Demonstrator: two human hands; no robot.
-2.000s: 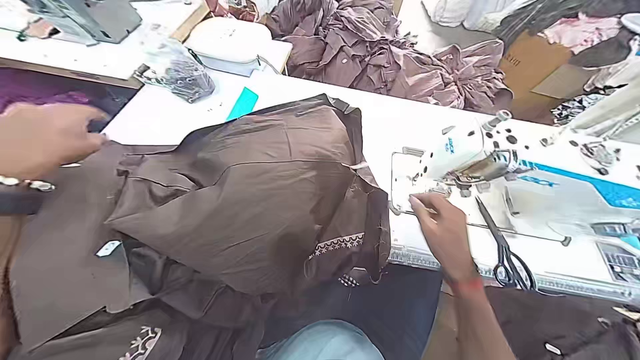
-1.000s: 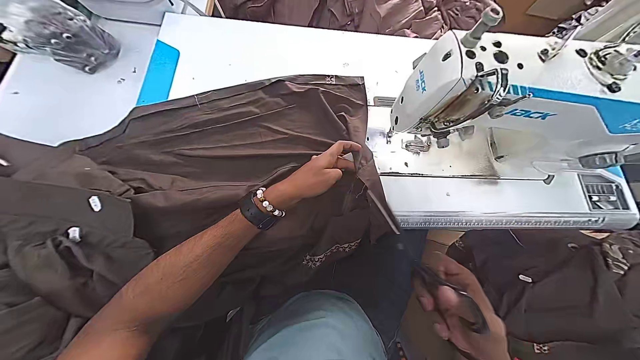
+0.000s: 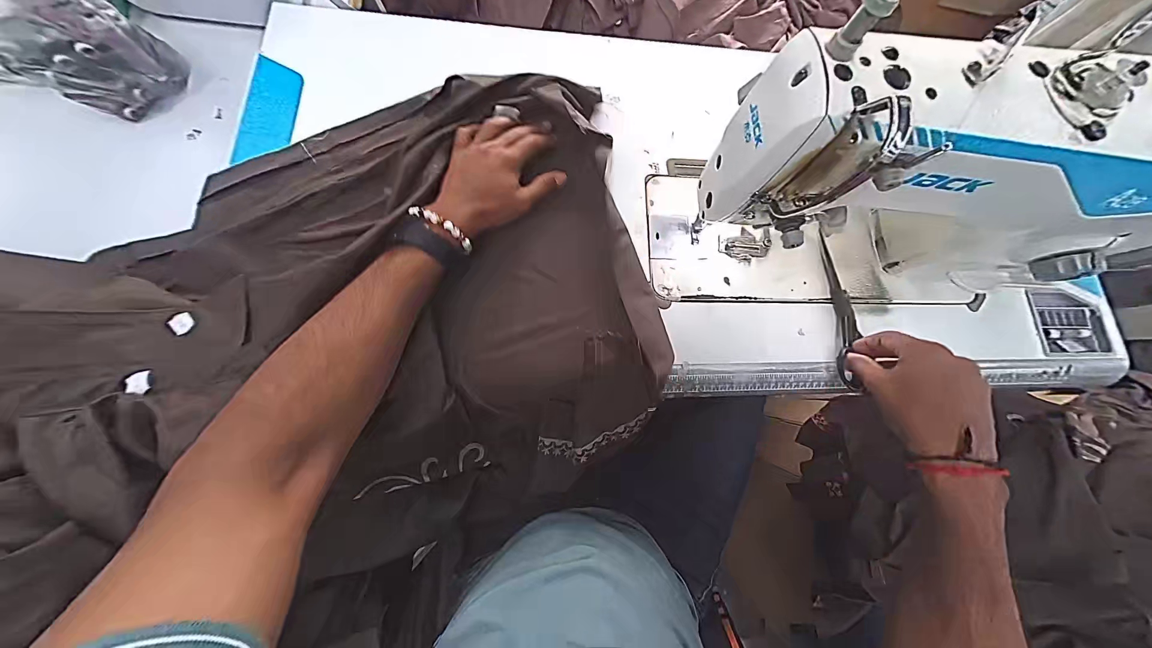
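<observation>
Dark brown fabric [image 3: 540, 315] with pale embroidery covers the left part of the sewing table and hangs over its front edge. My left hand [image 3: 499, 171] lies on it with the fingers apart, near the fabric's far edge. My right hand [image 3: 927, 387] grips the handle of dark scissors [image 3: 841, 306] at the table's front edge. The blades point away from me, under the arm of the white and blue Jack sewing machine [image 3: 810, 126]. Its metal needle plate [image 3: 670, 236] lies right of the fabric, not touched by either hand.
At the top left is a clear plastic bag [image 3: 99, 63] with small items in it. Mauve fabric [image 3: 630, 18] is heaped behind the table. More dark garments [image 3: 1062, 522] lie low on the right. A ruler strip [image 3: 747, 378] runs along the table's front edge.
My left hand has moved farther from me over the fabric, which has shifted. My right hand has brought the scissors from in front of the table onto its front edge.
</observation>
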